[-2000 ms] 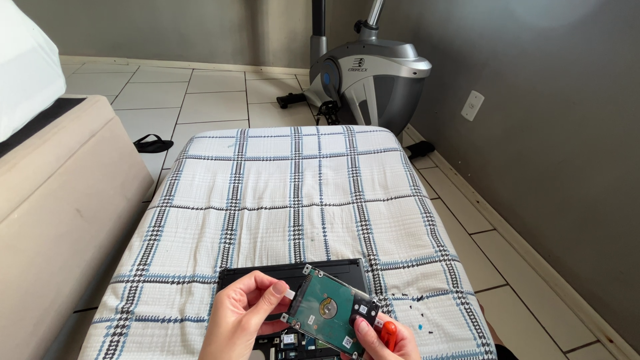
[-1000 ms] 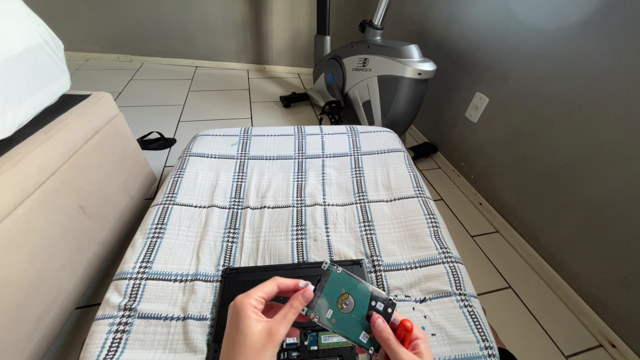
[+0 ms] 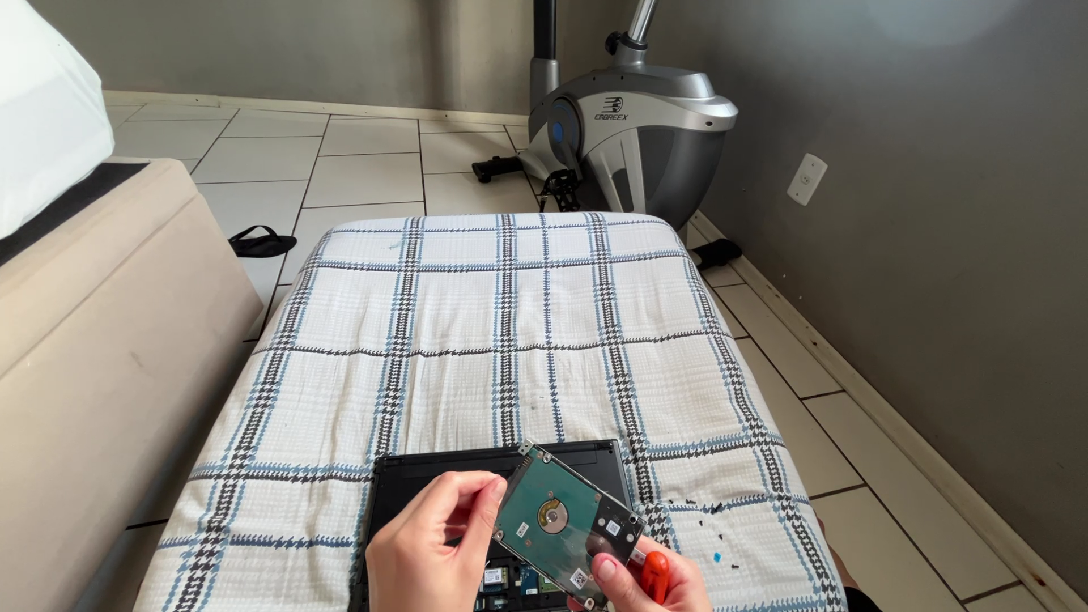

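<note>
A 2.5-inch hard disk drive (image 3: 557, 518) in a metal bracket is tilted above a black laptop (image 3: 408, 466). My right hand (image 3: 650, 582) grips its lower right corner, thumb on the board side, and also holds a tool with an orange-red handle (image 3: 655, 576). At the drive's upper left edge, by the connector end, is my left hand (image 3: 442, 540), thumb and forefinger pinched together; whether something small is between them cannot be told. Below the drive, the laptop's inner circuit boards (image 3: 529, 580) show, partly hidden by both hands.
Small black screws (image 3: 702, 522) and a small blue piece (image 3: 716, 558) lie on the plaid-covered padded surface (image 3: 459, 382), right of the laptop. Beyond it stands an exercise bike (image 3: 646, 127). A beige bed base (image 3: 102, 314) is at left, with a black flip-flop (image 3: 263, 245) on the tiled floor.
Two seconds ago my left fingers held a small whitish piece at the drive's connector edge; now no such piece shows there. The drive stays in my right hand.
</note>
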